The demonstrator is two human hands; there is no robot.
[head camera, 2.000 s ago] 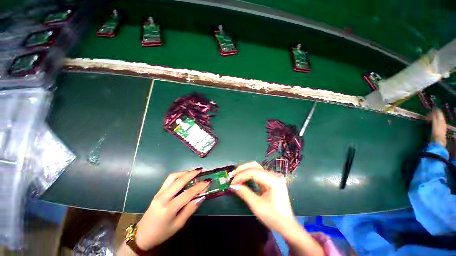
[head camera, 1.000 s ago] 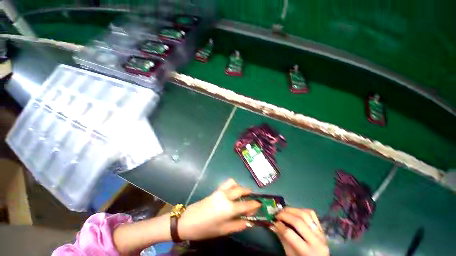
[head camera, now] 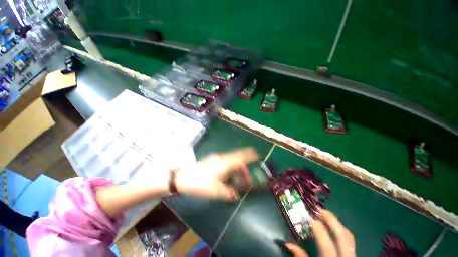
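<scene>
My left hand (head camera: 213, 175), blurred by motion, is over the bench at centre with a phone half-assembly (head camera: 257, 175) at its fingers; the phone shows as a blurred green and dark shape. My right hand (head camera: 329, 236) is at the bottom, cut off by the edge, thumb and fingers apart around the lower end of the resting phone unit (head camera: 295, 211). That phone has a red rim and whitish face and lies against the left pile of dark-red trim strips (head camera: 309, 183). The right pile (head camera: 394, 246) is partly cut off at the bottom.
A clear blister tray (head camera: 173, 90) with several phones sits at the belt edge. Empty whitish trays (head camera: 125, 140) lie left of my left hand. Spaced phones lie on the green conveyor (head camera: 371, 135) beyond the worn ledge (head camera: 326, 155). An open cardboard box (head camera: 25, 130) is at far left.
The view has swung left. My hands have parted: the left has moved away toward the trays with the phone, the right has moved to the resting phone.
</scene>
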